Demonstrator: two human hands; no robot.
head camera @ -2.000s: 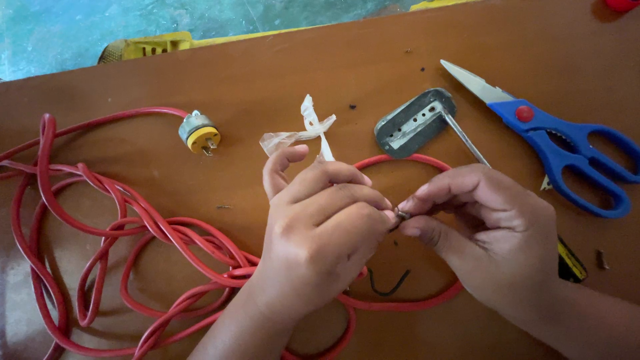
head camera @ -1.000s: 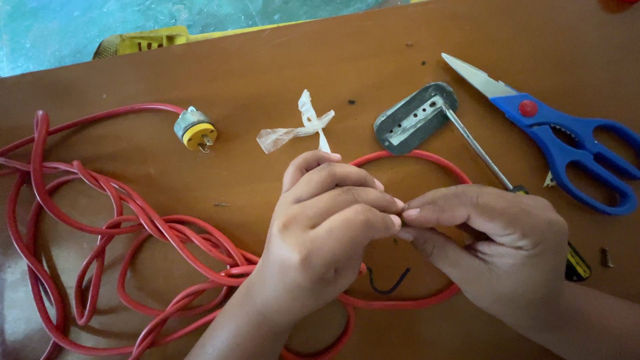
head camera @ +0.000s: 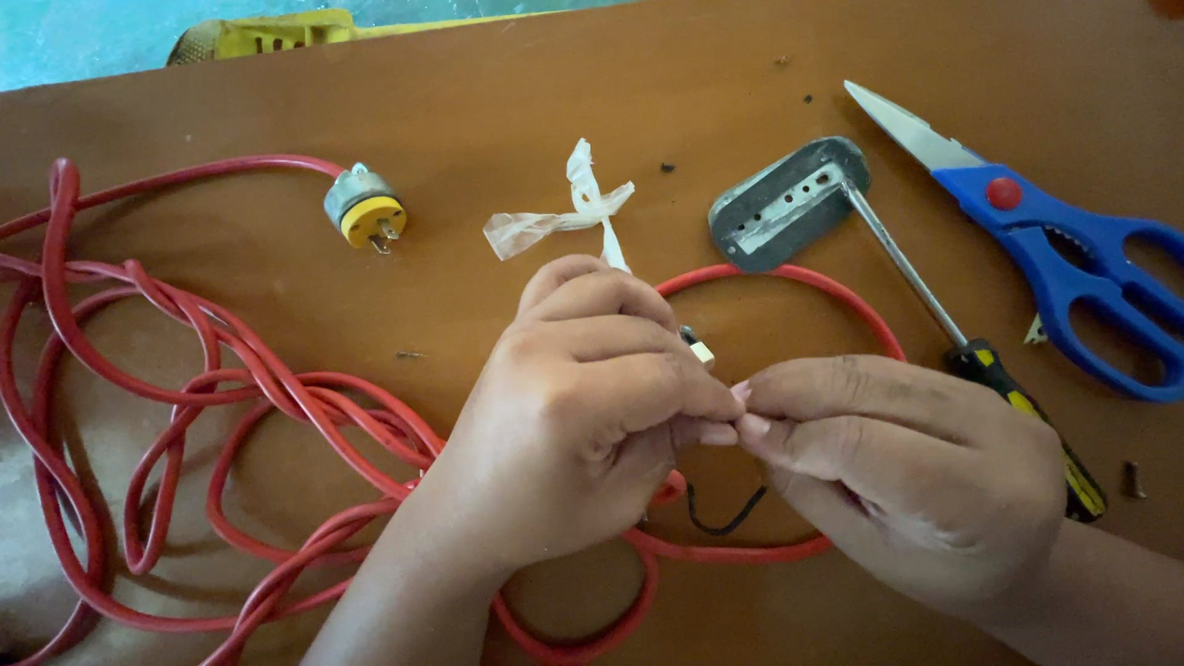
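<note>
My left hand [head camera: 592, 407] and my right hand [head camera: 906, 462] meet fingertip to fingertip over a loop of red electrical cord [head camera: 777, 553]. Whatever is pinched between the fingertips is too small and hidden to name. A small pale piece [head camera: 701, 353] with a dark part beside it shows just behind my left fingers. Below the fingertips a black wire [head camera: 726, 527] curves inside the cord loop. Behind my right hand lies a screwdriver [head camera: 911, 264], its tip on a grey oval plate with holes [head camera: 786, 205]. Knotted clear plastic [head camera: 564, 220] lies beyond my left hand.
Red cord [head camera: 277, 388] lies tangled at the left, ending in a yellow-faced electrical plug [head camera: 370, 217]. Blue-handled scissors [head camera: 1036, 222] lie at the right, near a small screw [head camera: 1133, 479]. A yellow object [head camera: 287, 35] stands beyond the table's far edge.
The fingertips of both hands stay together. A small pale piece now shows behind my left fingers. The dark bit seen between the fingertips two seconds ago is hidden now.
</note>
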